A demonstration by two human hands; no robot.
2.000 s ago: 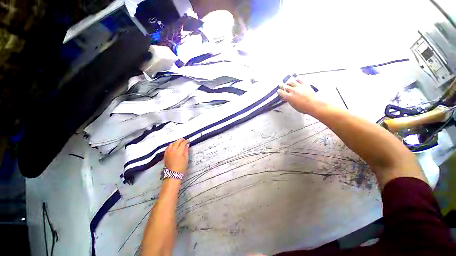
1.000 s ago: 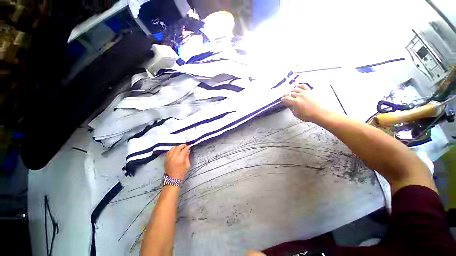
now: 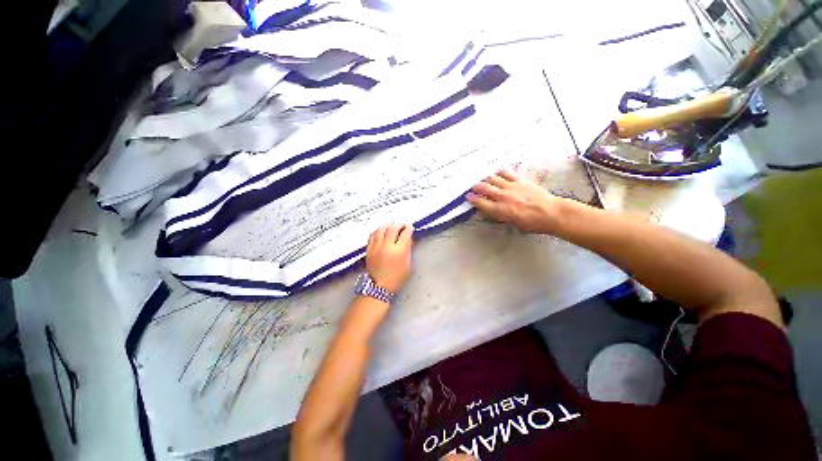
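A navy and white waistband strip lies across the middle of the table in front of me. My left hand rests on it, fingertips on its white part. My right hand lies flat on the strip further right, fingers together over it. Whether either hand grips the fabric cannot be told. The strip bends at its left end, near the layered waiting bands, which lie beyond it in navy and white stripes.
A steam iron with a tan handle rests at the right. Grey-white fabric pieces are heaped at the far left. A finished navy band and a black hanger lie at the left. Drawn lines mark the table.
A strip has been drawn from the layered bands toward me, and both hands have moved nearer with it. The view has shifted, showing more of the iron and my shirt.
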